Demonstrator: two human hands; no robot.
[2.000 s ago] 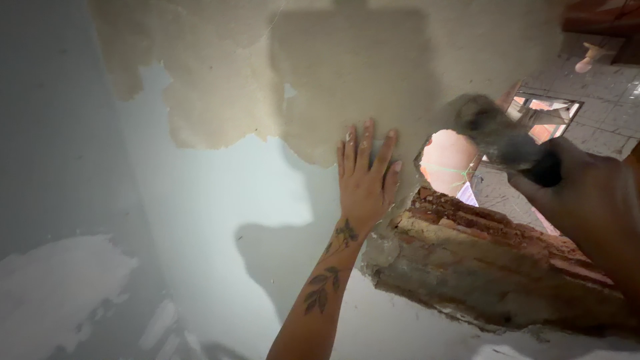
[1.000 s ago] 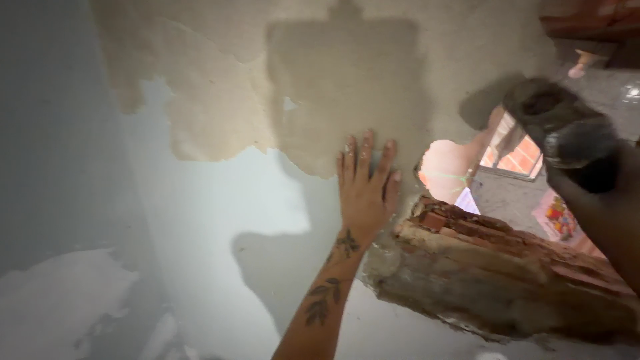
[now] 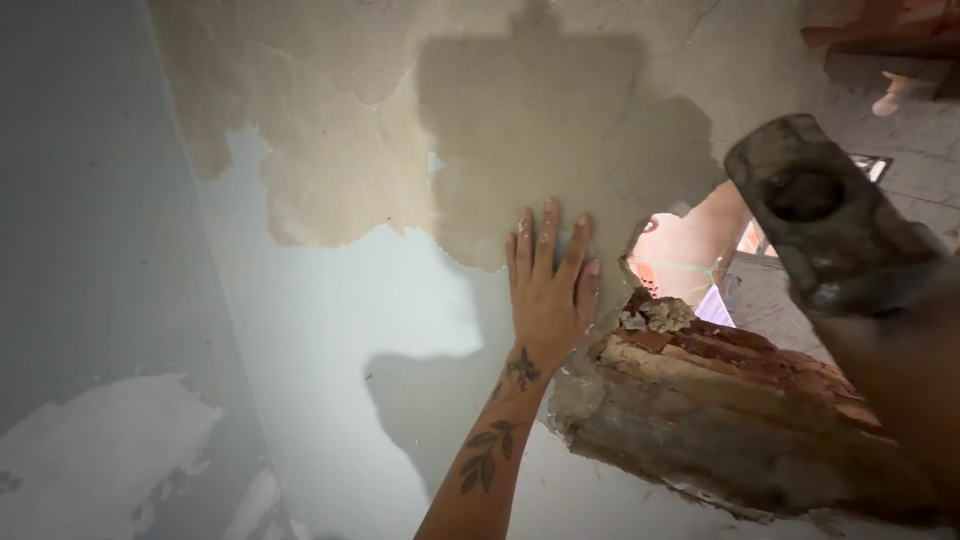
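My left hand [image 3: 551,285] lies flat with fingers apart on the wall [image 3: 337,315], across the edge between pale paint and bare beige plaster; it holds nothing. At the right, a worn, dirty hammer head [image 3: 806,191] is raised close to the camera, in front of a broken opening. Of my right hand [image 3: 926,300], only a blurred part shows behind the head, closed around the tool; the handle is hidden. Below the hammer, the broken edge exposes red brick [image 3: 750,352] with grey mortar, and a loose-looking lump of mortar [image 3: 664,313] sits at its left end.
Through the opening show a tiled surface [image 3: 795,289], a purple piece [image 3: 715,306] and a green string [image 3: 679,266]. A light bulb [image 3: 887,101] is at the upper right. Another wall [image 3: 90,225] with white patches meets this one at the left. Shadows fall across the plaster.
My right hand and the hammer have moved about at the right, the head now showing larger and nearer the camera. A mortar lump now shows on the brick edge. My left hand stays on the wall.
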